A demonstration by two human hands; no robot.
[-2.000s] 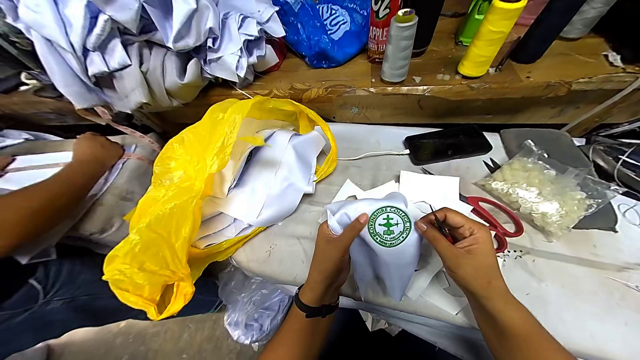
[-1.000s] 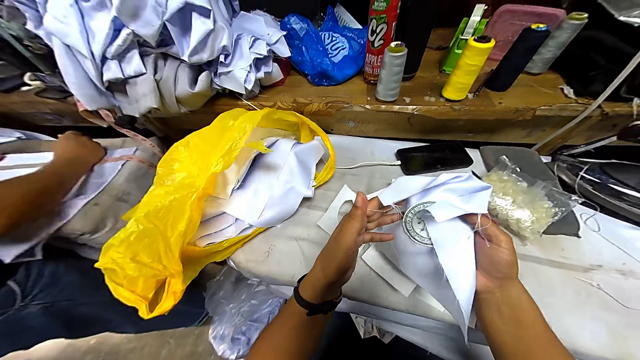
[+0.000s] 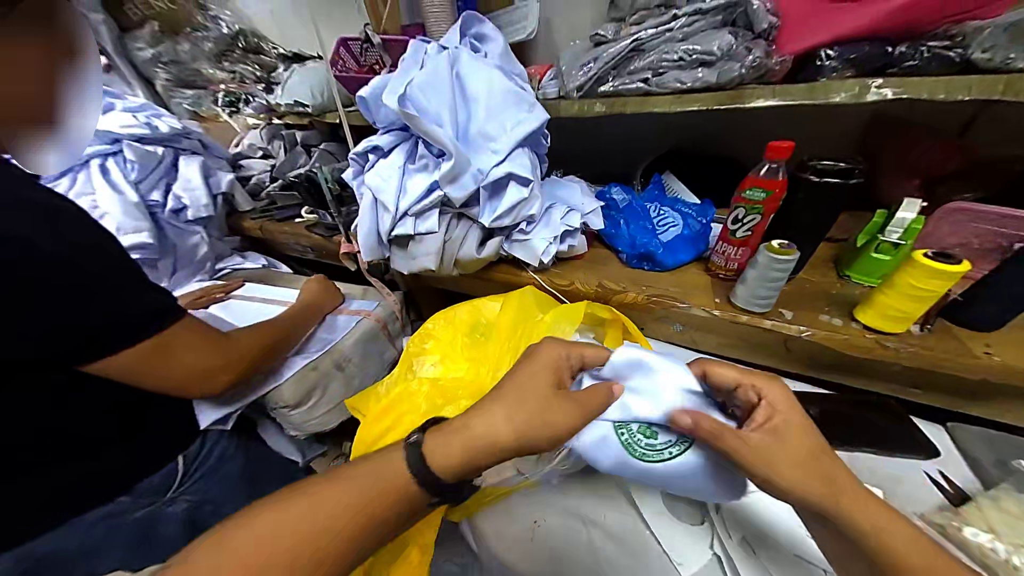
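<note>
A light blue fabric piece (image 3: pixel 656 448) with a green round embroidered emblem hangs bunched between my hands, over the right rim of the yellow plastic bag (image 3: pixel 472 328). My left hand (image 3: pixel 552 392) pinches its upper left edge between thumb and fingers. On the right side, my right hand (image 3: pixel 752 416) grips the fabric, thumb just above the emblem. White backing sheets (image 3: pixel 680 528) lie under the fabric. The dark phone (image 3: pixel 868 426) is partly hidden behind my right hand. Dark pointed blade tips (image 3: pixel 948 486) show at the lower right.
A co-worker's hand (image 3: pixel 320 296) rests on fabric at the left. The wooden shelf (image 3: pixel 680 304) holds piled blue cloth (image 3: pixel 456 136), a blue plastic bag (image 3: pixel 656 224), a drink bottle (image 3: pixel 752 212), a grey thread cone (image 3: pixel 764 276) and a yellow thread cone (image 3: pixel 912 290). A bag of small pale pieces (image 3: pixel 988 520) lies lower right.
The view has swung left and up. The fabric, spread open one second ago, is now bunched and folded at the top, and my left hand has closed on its edge.
</note>
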